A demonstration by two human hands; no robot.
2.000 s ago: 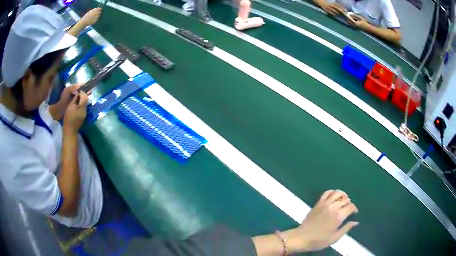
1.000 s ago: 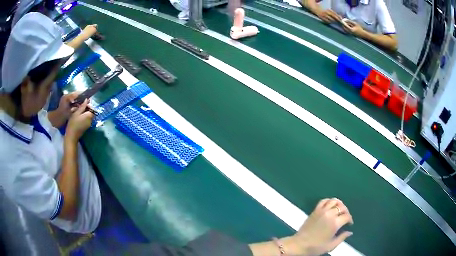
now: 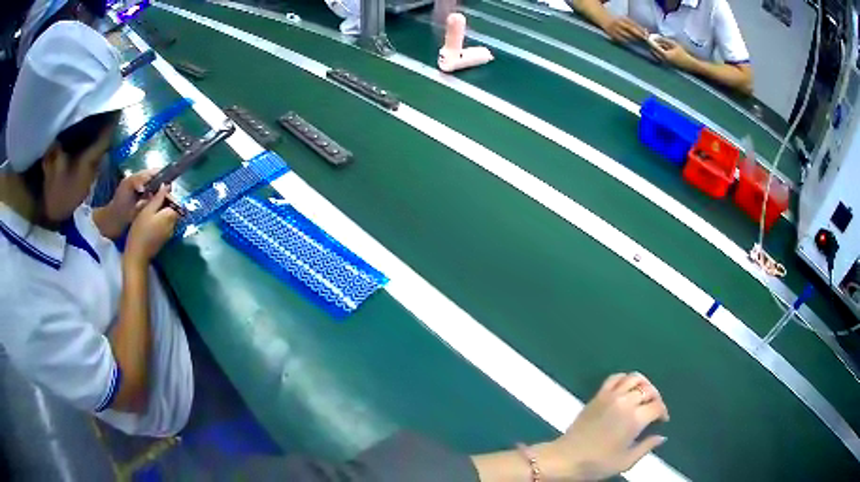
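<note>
My left hand [image 3: 618,425] reaches in from the bottom, over the white rail and the near edge of the green belt. Its fingers are curled, its thumb is apart from them, and no object shows in it. My right hand is out of view. A dark bar-shaped part [image 3: 316,138] with a row of round spots lies on the belt at the upper left, well away from my hand. A second dark bar [image 3: 251,124] lies left of it, by the near rail. Another dark bar [image 3: 363,88] lies along the middle rail.
At left, a worker in a white cap [image 3: 64,89] holds a dark bar [image 3: 189,160] over the bench. Blue patterned sheets [image 3: 302,254] lie in front of them. Across the line are a blue bin [image 3: 668,130], red bins [image 3: 710,163], a pinkish object [image 3: 462,52] and another person's hands.
The two dark bars on the near belt have shifted down and right. My left hand has dropped slightly since the first frame and keeps about the same pose.
</note>
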